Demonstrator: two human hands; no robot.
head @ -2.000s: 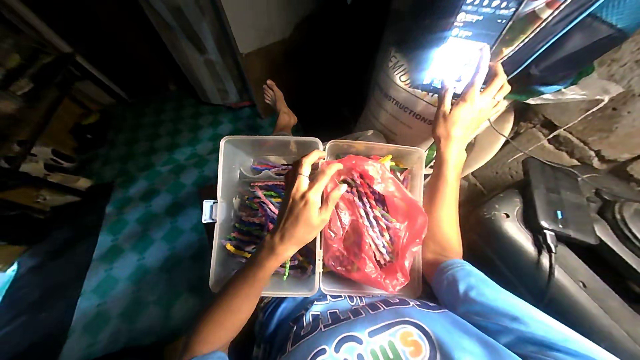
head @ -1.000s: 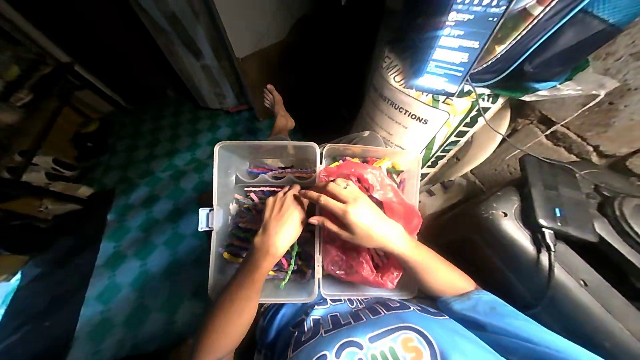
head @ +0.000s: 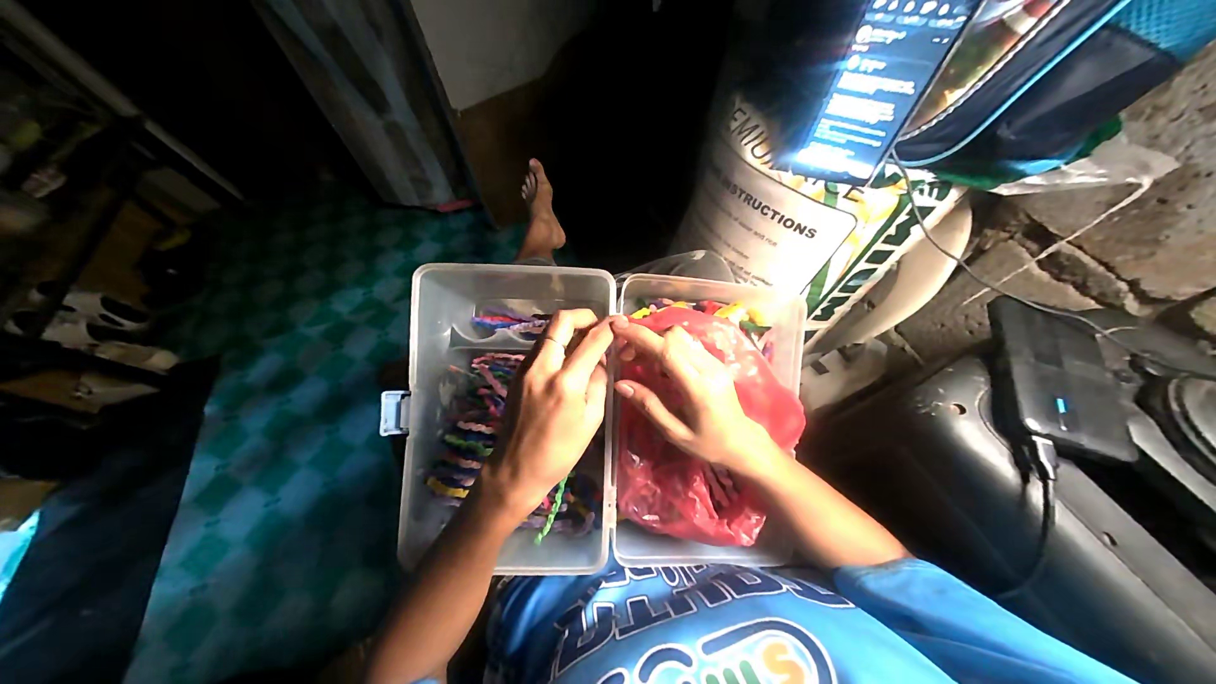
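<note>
On my lap lies a clear plastic case (head: 410,484), opened flat into two halves. Its left half holds many braided cords (head: 465,442) in several colours, one green cord (head: 553,513) hanging loose below my left wrist. A red plastic bag (head: 684,494) fills most of the right half, over more coloured cords (head: 731,309). My left hand (head: 560,389) is above the left half and my right hand (head: 689,399) over the bag. Their fingertips meet above the middle hinge; whether something small is pinched there cannot be made out.
A lit phone (head: 869,90) stands at the upper right before a printed sack (head: 769,209). A black power bank (head: 1059,380) with a cable rests on a dark case at the right. A bare foot (head: 540,214) is beyond the box, beside a green checked floor (head: 275,408).
My right hand has come from the phone down to the red bag, beside my left hand. Braided cords showing on the bag two seconds ago are now mostly covered. The phone's bright glare has lessened.
</note>
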